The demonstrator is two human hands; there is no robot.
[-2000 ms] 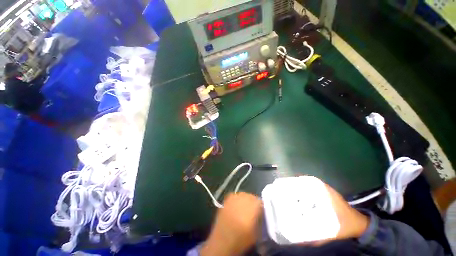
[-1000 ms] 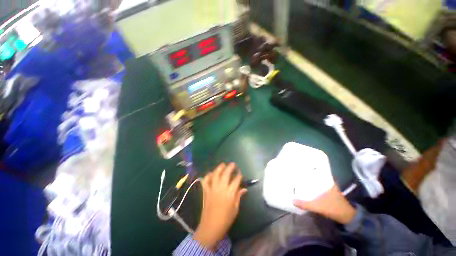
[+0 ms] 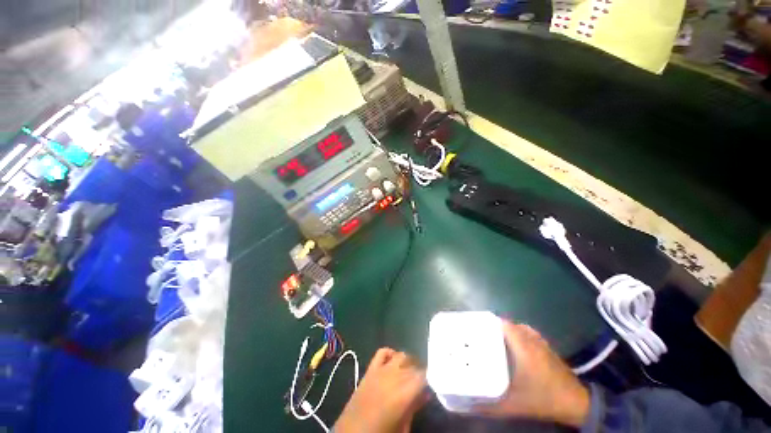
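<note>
The white power cube [image 3: 467,359] is held above the bench's front edge, a face with socket holes turned up. My right hand [image 3: 539,377] grips it from the right. My left hand [image 3: 387,391] is at its left side with fingers curled; whether it holds anything is hidden. The thin white USB test lead [image 3: 351,359] loops on the bench left of my left hand. Its one end lies loose near the coloured hookup wires [image 3: 327,322]. The mains cord [image 3: 630,309] is bundled at the right, its plug [image 3: 553,228] in the black power strip [image 3: 505,211].
The power meter [image 3: 313,158] with red digits sits on the electronic load [image 3: 342,203]. A small board [image 3: 298,293] glows red in front. Stacked white cubes and cords [image 3: 182,338] line the left edge. A yellow sheet [image 3: 624,30] hangs at top right. Another person's arm [image 3: 737,292] is at far right.
The cube has been turned and brought lower and nearer me. My left hand has gone from spread open on the bench to curled beside the cube. The USB lead has come away from the cube's side. The view has shifted.
</note>
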